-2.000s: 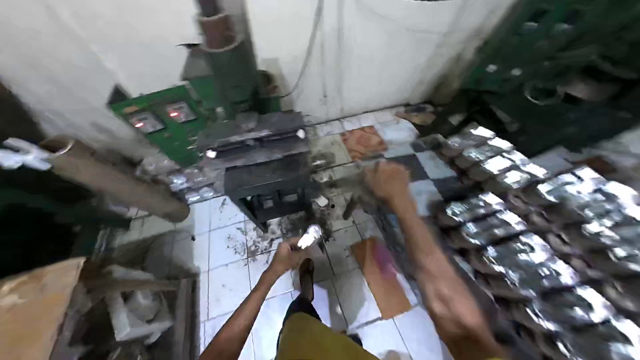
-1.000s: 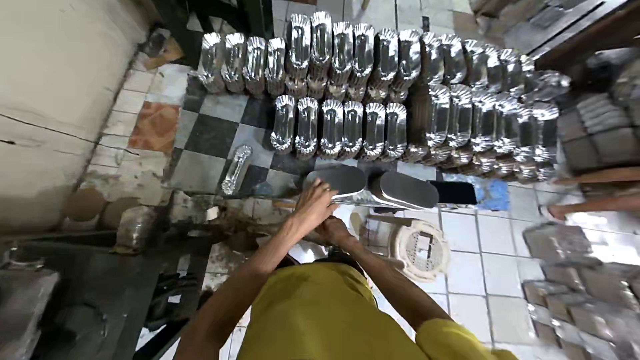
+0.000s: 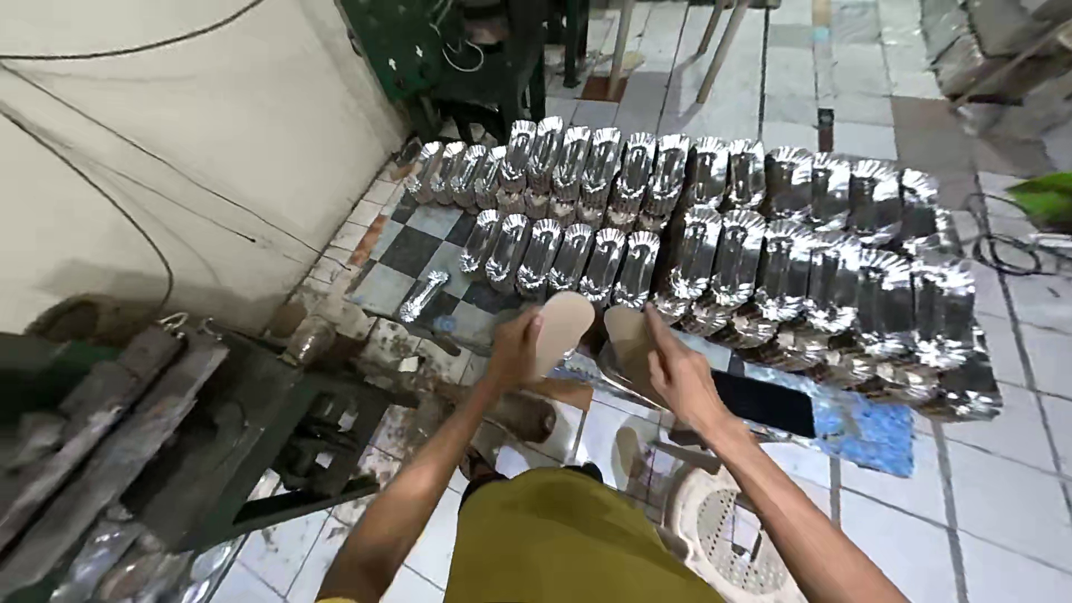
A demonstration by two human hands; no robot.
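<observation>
My left hand (image 3: 512,347) holds an oval tan piece (image 3: 563,328), perhaps card, tilted up by its edge. My right hand (image 3: 682,378) is at a second oval piece (image 3: 630,342), with its fingers along the right edge. Just beyond both ovals stand rows of stacked silver foil trays with fluted rims (image 3: 636,268). A single narrow foil piece (image 3: 424,296) lies apart on the checkered surface, to the left. A dark phone-like slab (image 3: 764,403) lies right of my right hand. What is under the right oval is partly hidden.
A white plastic stool (image 3: 691,523) stands near my right forearm. At left is a dark metal machine frame (image 3: 276,427) with long bars. Green machinery (image 3: 389,50) stands by the wall at the back. Wrapped stacks (image 3: 997,50) are at the upper right.
The view has swung from the press to the foil trays. My hands, close together one second ago, are now apart. The left oval, flat and dark then, is now raised in my left hand.
</observation>
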